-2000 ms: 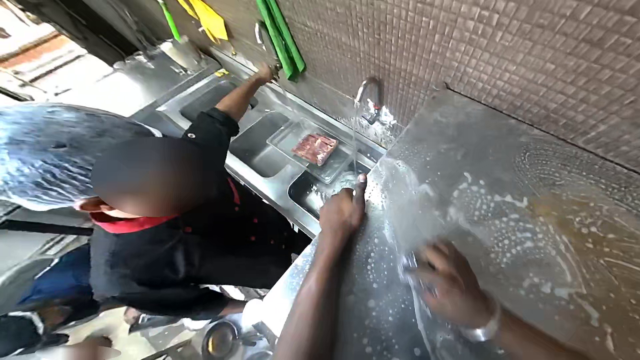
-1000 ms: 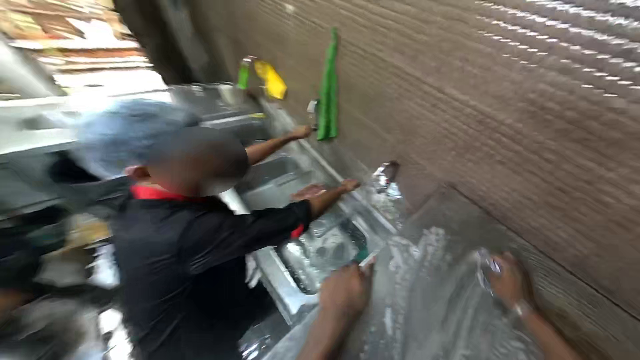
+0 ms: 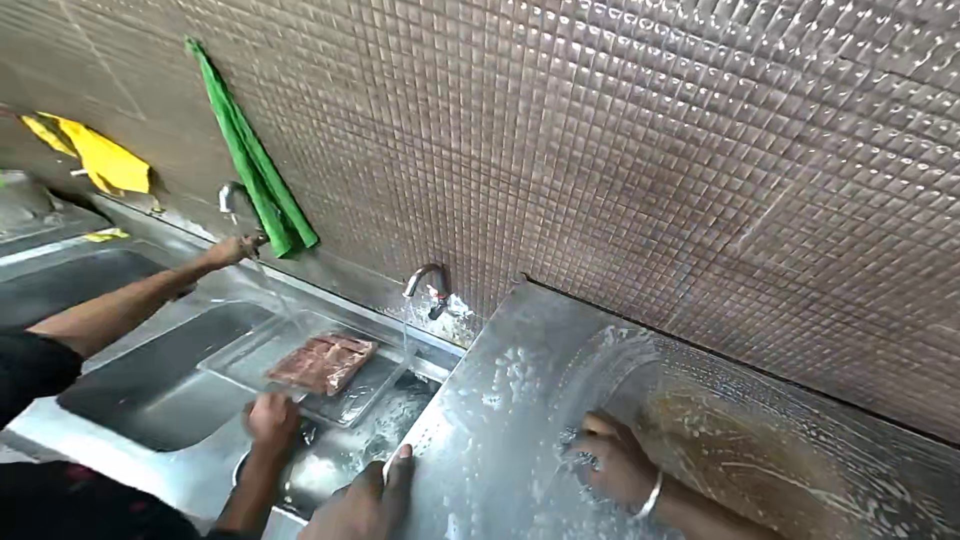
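A large stainless steel sheet or panel [image 3: 510, 420], wet and covered with soap suds, lies tilted beside the sinks. My left hand [image 3: 371, 495] grips its left edge, thumb on top. My right hand [image 3: 611, 461], with a metal bangle at the wrist, presses on the sudsy surface; its curled fingers hold a shiny scouring pad [image 3: 574, 454], partly hidden. A brownish patch [image 3: 742, 450] shows on the steel to the right of this hand. Water runs from a curved tap [image 3: 424, 281] into the sink [image 3: 337, 457] left of the panel.
A co-worker's hand [image 3: 236, 251] is at a second tap [image 3: 229, 199]; their other hand [image 3: 274, 416] is near a clear tray [image 3: 225, 360] with packed meat [image 3: 322, 364]. An empty-looking basin [image 3: 172, 397] lies left. Green [image 3: 251, 157] and yellow cloths [image 3: 109, 157] hang on the tiled wall [image 3: 600, 150].
The view has swung toward the wall. The co-worker's one arm, stretched toward the near tap a second ago, is drawn back to the tray. My left hand stays on the steel edge.
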